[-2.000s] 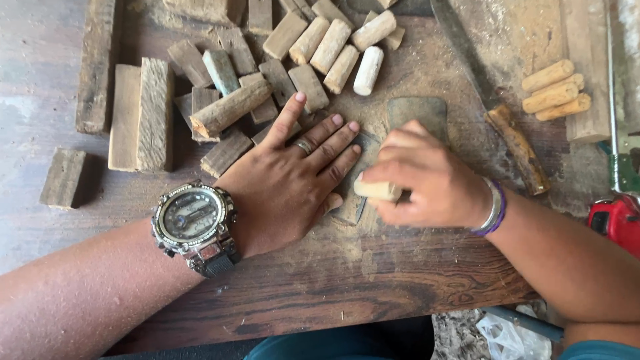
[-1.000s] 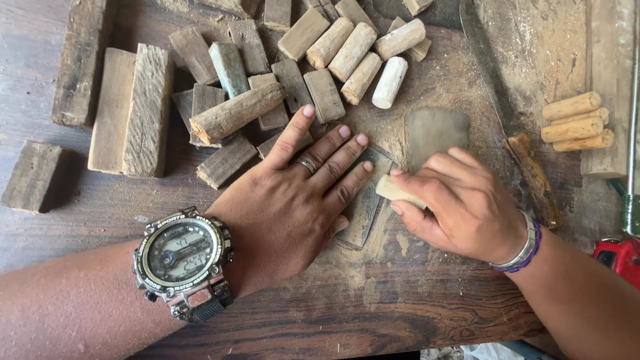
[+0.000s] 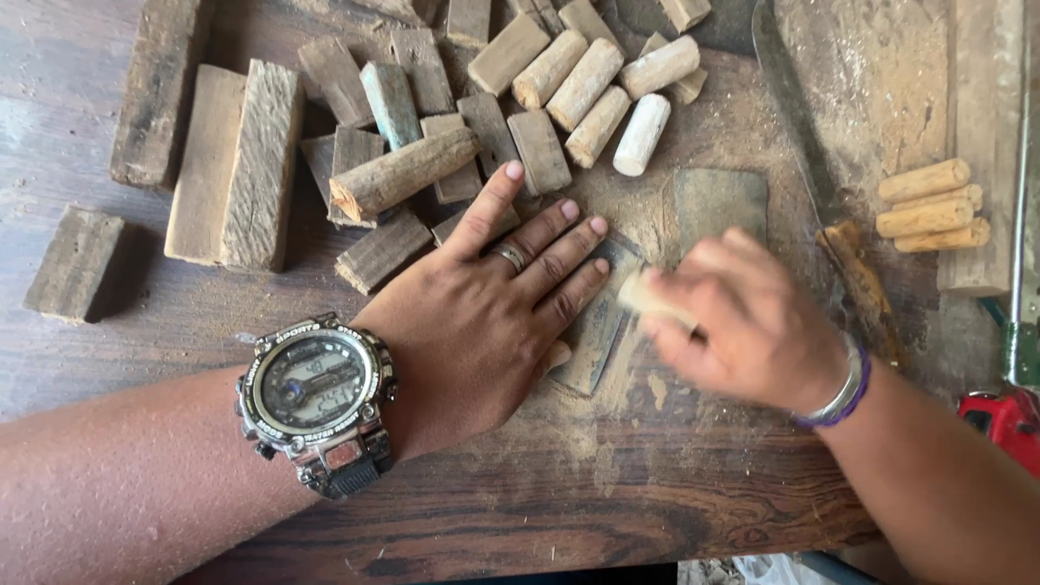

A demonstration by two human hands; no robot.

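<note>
My left hand (image 3: pixel 496 317) lies flat, fingers spread, pressing on a dark rectangular sheet (image 3: pixel 593 345), perhaps sandpaper, on the wooden table (image 3: pixel 520 504). Pinched in my right hand (image 3: pixel 731 317), just right of that sheet, is a small pale wooden piece (image 3: pixel 654 301); the hand is blurred. Pale dust lies around both. Behind my right hand is a second worn grey-brown sheet (image 3: pixel 721 203). Past my left fingertips lie rounded wooden pegs (image 3: pixel 585 84), one whiter (image 3: pixel 642 135), and a longer round stick (image 3: pixel 406 172) resting on small wooden blocks (image 3: pixel 383 250).
Longer wooden blocks (image 3: pixel 264 166) stand at the left, with a single short block (image 3: pixel 75 262) nearer the edge. A long blade (image 3: pixel 792 114) with a worn wooden handle (image 3: pixel 861 280) lies at the right, beside smooth pegs (image 3: pixel 930 215) on a board. A red tape measure (image 3: pixel 1003 426) sits at the right edge.
My right hand still holds the pale piece, which has shifted position beside the sheet under my left hand. My left hand has stayed flat on that sheet.
</note>
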